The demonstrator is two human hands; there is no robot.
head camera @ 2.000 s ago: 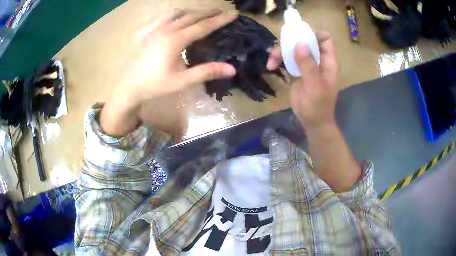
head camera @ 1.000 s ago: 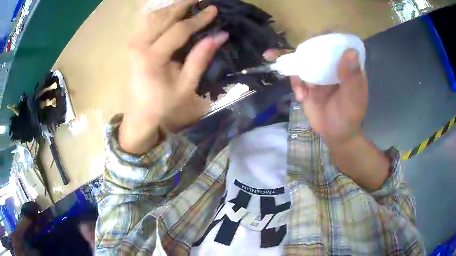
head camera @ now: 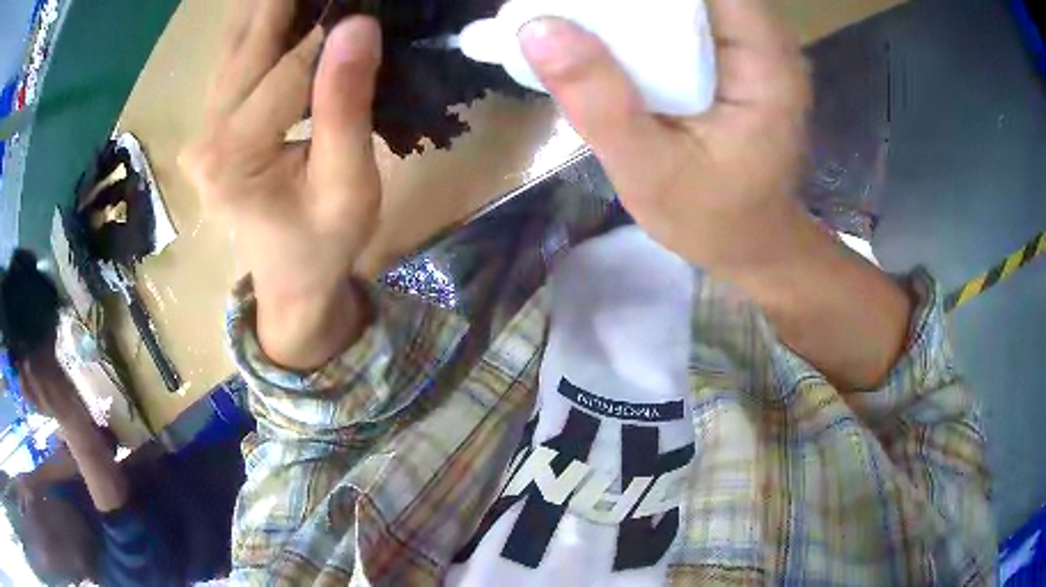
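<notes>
The black shaggy figure [head camera: 430, 98] lies over the bench at the top centre, its upper part cut off by the picture's edge. My left hand [head camera: 293, 138] is at its left side, thumb and fingers holding the black material; some fingertips are cut off or hidden. My right hand [head camera: 700, 149] is shut around the white glue bottle [head camera: 642, 46], thumb on top. The bottle lies sideways with its nozzle pointing left, over the black pieces, near my left thumb. Whether the tip touches them I cannot tell.
On the left lie a black clump with tan legs [head camera: 112, 206] on a white sheet and a dark-handled tool [head camera: 151, 333]. Another person's arm [head camera: 75, 424] reaches in at the left, near another black clump [head camera: 29, 300]. Yellow-black floor tape [head camera: 998, 269] is at right.
The bottle and my right hand have moved up and left over the black pieces. The figure and my left hand sit higher in view. Another person's arm has appeared at the left.
</notes>
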